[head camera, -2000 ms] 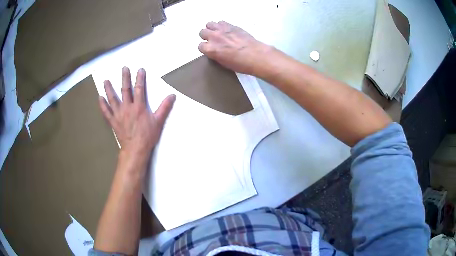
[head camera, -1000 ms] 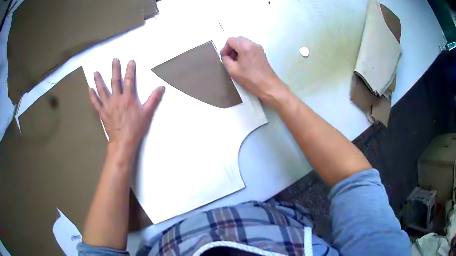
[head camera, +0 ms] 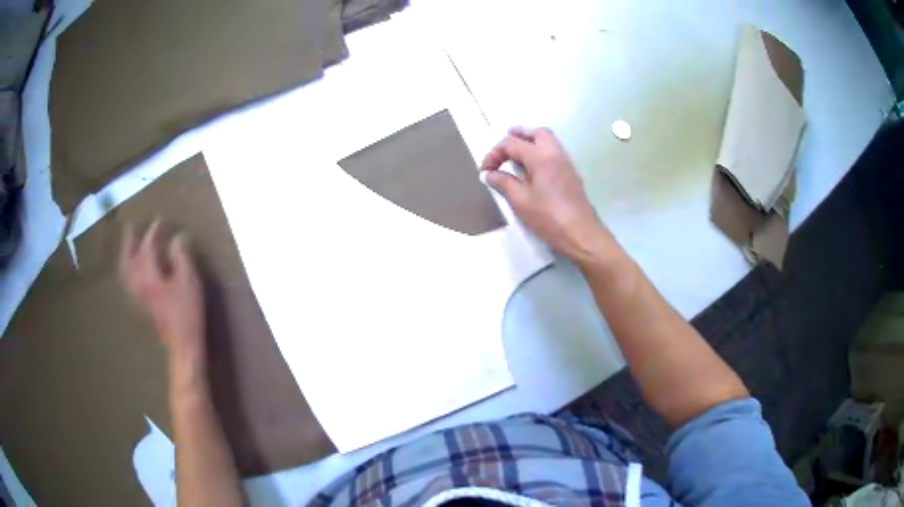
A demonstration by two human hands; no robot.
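The white card marking template (head camera: 396,317) lies on a brown cut panel (head camera: 268,416). Brown cloth shows through its roughly triangular window. My right hand (head camera: 540,188) is at the template's right edge, beside the window, with a small white piece of tailor's chalk (head camera: 485,177) between thumb and fingertips. Whether these fingers also touch the card is hard to tell. My left hand (head camera: 164,287) is blurred, fingers apart and empty, over the brown cloth left of the template.
A brown panel stack (head camera: 188,89) lies at the upper left. A small white disc (head camera: 621,130) lies right of the template. Folded beige-brown pieces (head camera: 763,129) lie near the right table edge. The floor beyond is dark, with boxes (head camera: 877,347).
My left hand has come off the template and moved left over the brown cloth. My right hand has moved down along the template's right edge.
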